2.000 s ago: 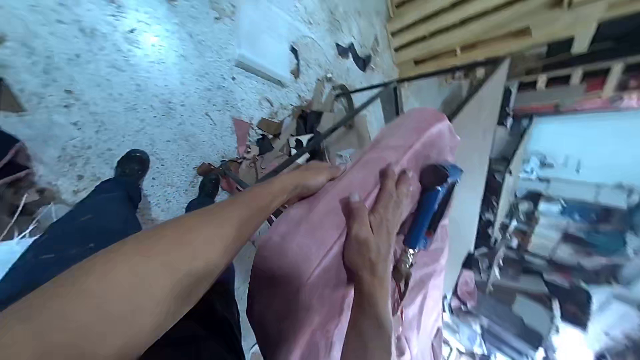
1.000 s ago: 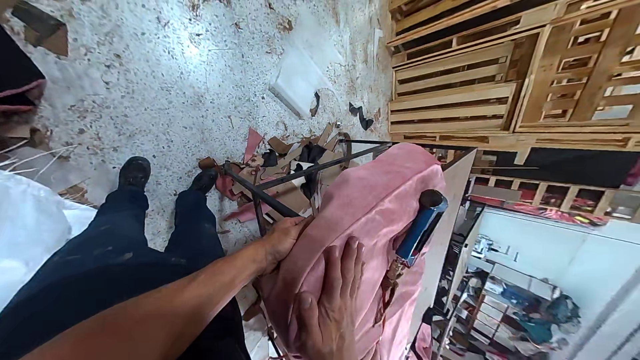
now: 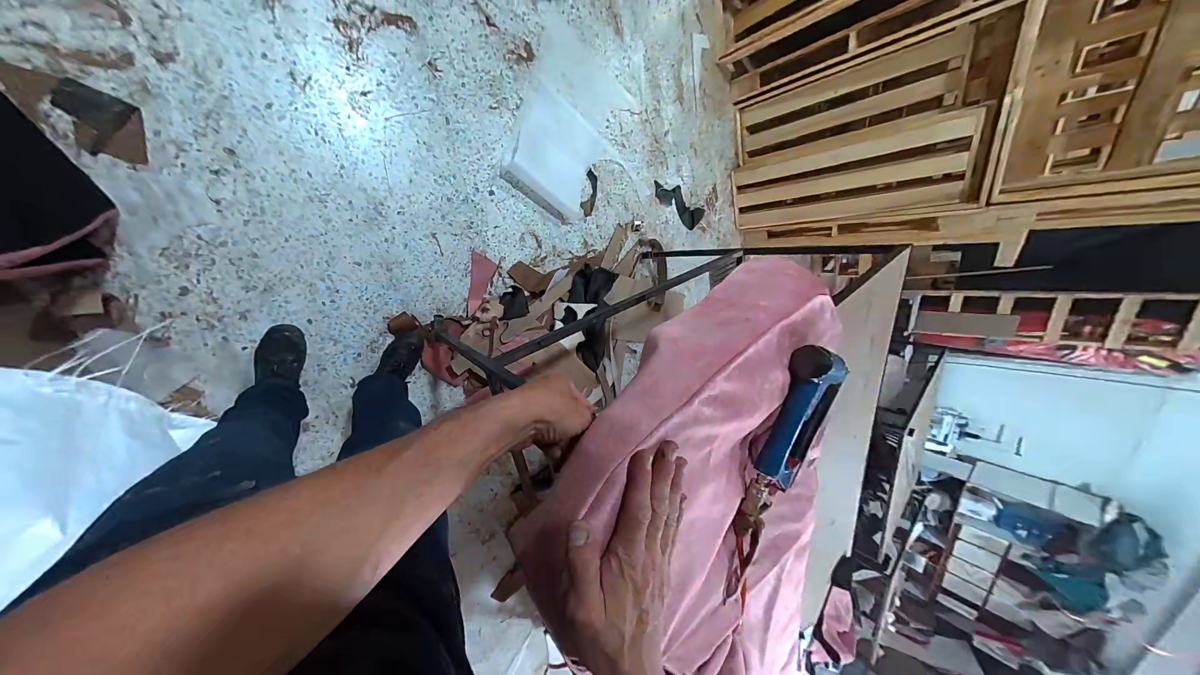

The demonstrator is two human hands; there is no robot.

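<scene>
A cushioned piece covered in pink fabric lies across a dark metal frame and a pale board. My left hand is curled at the fabric's left edge beside the frame; its fingertips are partly hidden. My right hand rests flat on the pink fabric, palm down, fingers spread a little and holding nothing. To its right, a blue pneumatic staple gun lies on the fabric, with a brass-coloured fitting and a reddish hose at its lower end. Neither hand touches it.
Fabric and cardboard scraps lie on the speckled floor beside the frame. A white foam-like block is farther off. Slatted wooden frames stand at the upper right, cluttered shelving at the lower right. A white sheet or bag is at the left.
My right hand has slid down the pink fabric, away from the staple gun. My left hand stays at the fabric's edge. The view has turned somewhat since the earliest frame.
</scene>
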